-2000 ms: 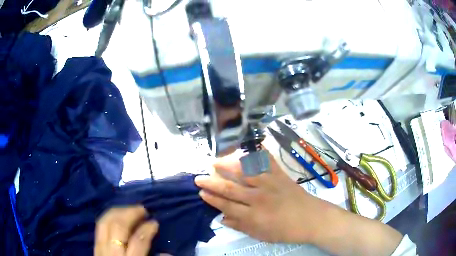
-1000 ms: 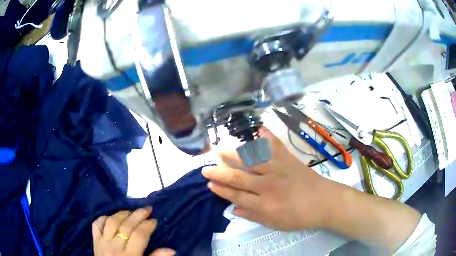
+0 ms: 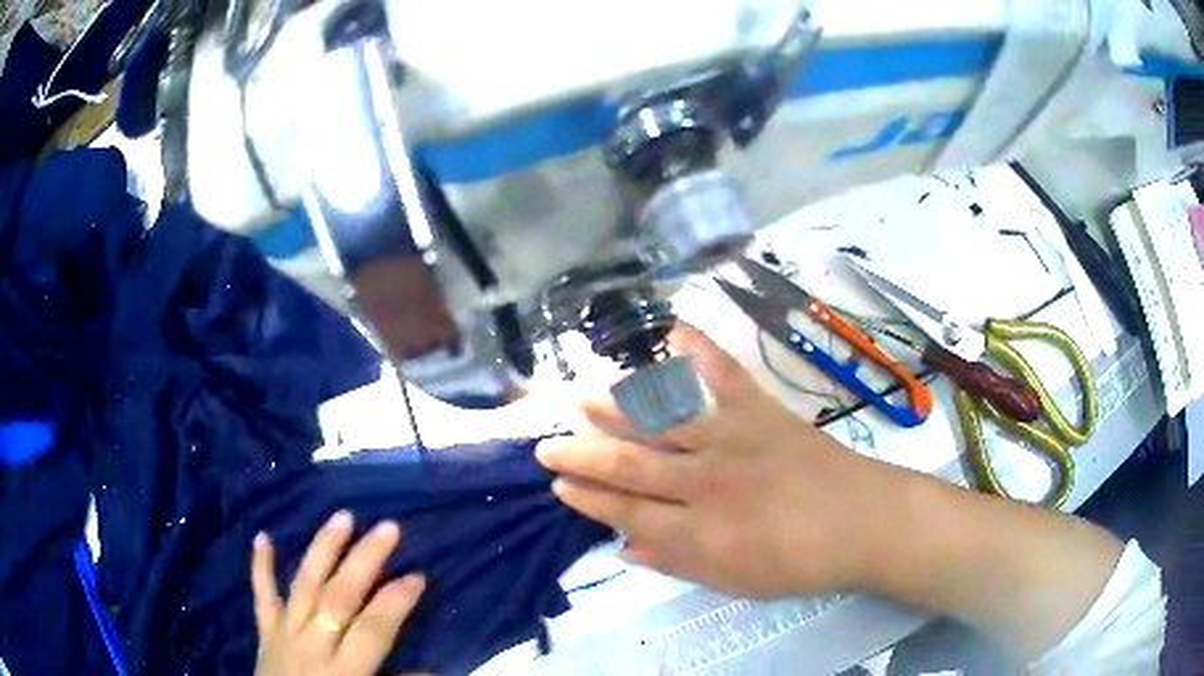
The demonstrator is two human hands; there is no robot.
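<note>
The dark navy garment point(image 3: 449, 508) lies bunched across the machine bed and over the left side. My left hand point(image 3: 330, 601), with a ring, lies on it at the bottom with fingers spread. My right hand point(image 3: 739, 495) is below the white sewing machine head point(image 3: 555, 79); its lower fingertips touch the garment's right part. Its upper fingers are partly hidden behind the grey tension dial point(image 3: 660, 394), so its grip is unclear. The presser foot and needle are hidden.
Thread snips with orange and blue handles point(image 3: 865, 357) lie right of the head. Gold-handled shears point(image 3: 1043, 383) lie beyond, with a dark red-brown handle point(image 3: 984, 383) across them. A ruler scale point(image 3: 713, 641) runs along the front edge. White papers point(image 3: 1169, 284) are far right.
My left hand has gone from curled to spread on the cloth. The cloth at the left has shifted, its lighter fold no longer showing. The machine head appears further left in view.
</note>
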